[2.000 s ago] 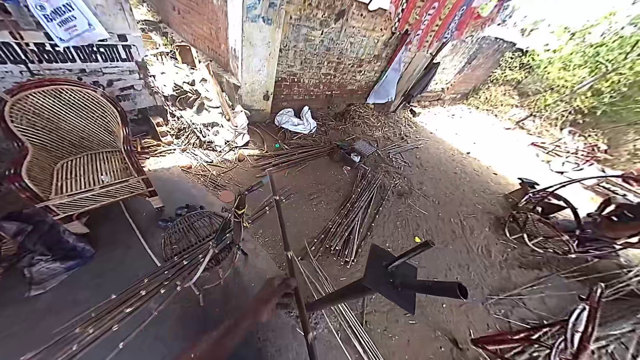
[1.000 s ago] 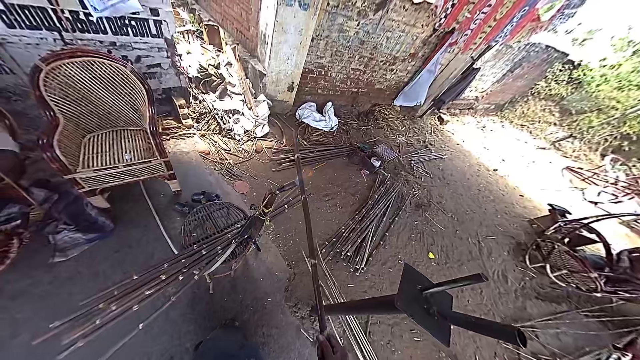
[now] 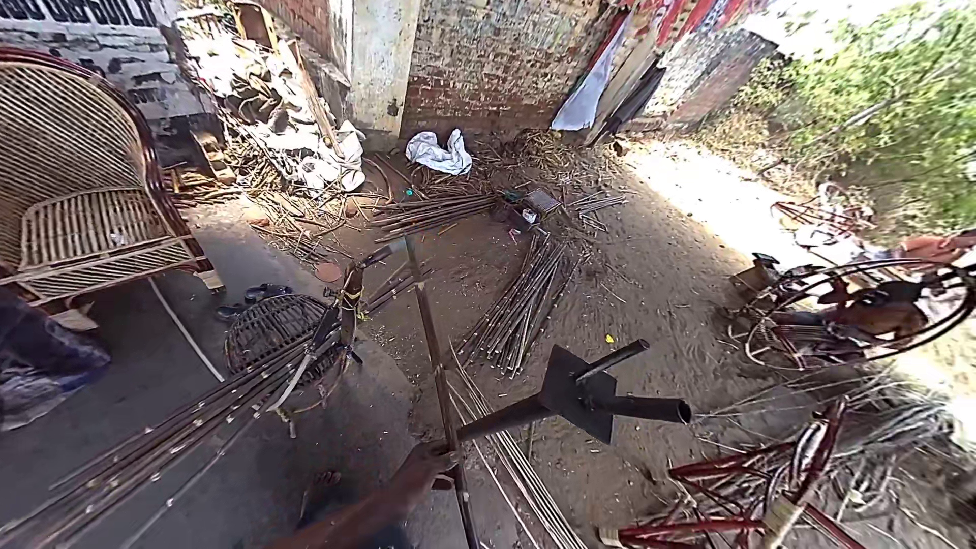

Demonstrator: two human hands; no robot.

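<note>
One of my hands (image 3: pixel 438 461), which looks like my left, grips a long dark cane pole (image 3: pixel 433 343) that stands nearly upright at the lower middle. My other hand is not in view. Right beside the pole is a dark metal stand with a square plate (image 3: pixel 581 393) and pipe arms. To the left, a bundle of canes (image 3: pixel 221 396) rests over a round woven cane frame (image 3: pixel 274 332). Several dark canes (image 3: pixel 518 305) lie on the ground beyond the stand, and thin pale strips (image 3: pixel 526 488) lie behind the pole.
A woven cane armchair (image 3: pixel 91 221) stands at the left. Bent cane hoops (image 3: pixel 862 305) and red-brown cane frames (image 3: pixel 762 488) are at the right, near a partly visible person. White sacking (image 3: pixel 440 152) and loose canes lie by the brick wall (image 3: pixel 496 76).
The hand shows near the pole's lower part throughout; it was lower in the picture a second ago and has come further into view. The view has shifted.
</note>
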